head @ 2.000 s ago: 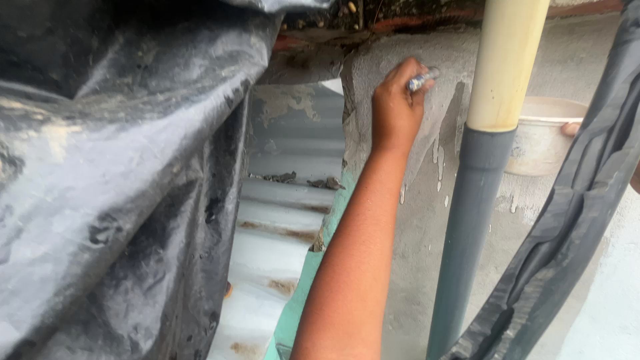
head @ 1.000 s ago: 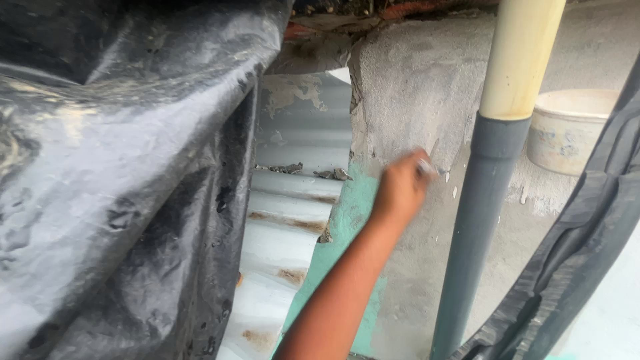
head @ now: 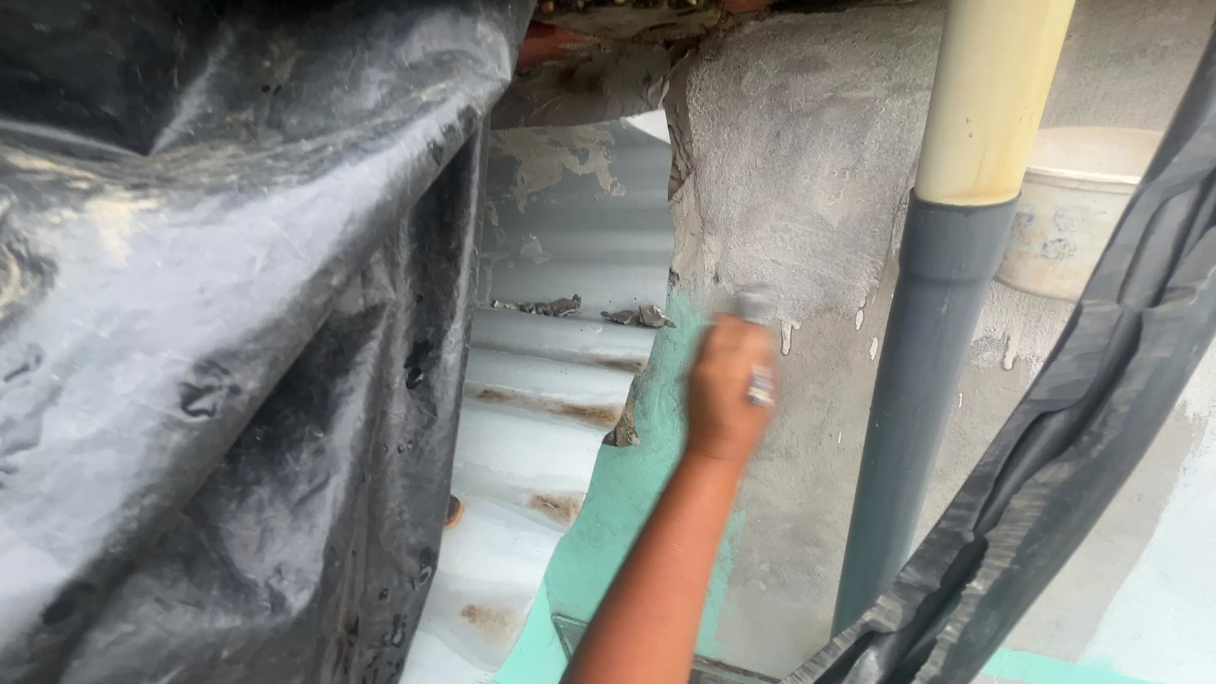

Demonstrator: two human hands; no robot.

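My left hand (head: 731, 385), blurred by motion, is closed around what looks like a small paintbrush (head: 755, 302). Its pale head points up at the rough grey wall (head: 807, 152), close to the border with the green paint (head: 655, 408). Whitish drips mark the wall right of the hand. A whitish plastic bucket (head: 1064, 228) is at the right, partly behind the pipe and the black sheeting; its contents cannot be seen. My right hand is out of view.
A cream and grey plastic pipe (head: 936, 313) stands right of the hand. Black plastic sheeting (head: 237, 285) covers the left, and a black folded strip (head: 1054, 399) crosses the lower right. Corrugated metal sheet (head: 541, 418) with rust spots and debris lies left of the wall's broken edge.
My left hand has moved down the wall and to the left with the tool, toward the green paint. A fingertip seen at the bucket's rim two seconds ago is no longer visible.
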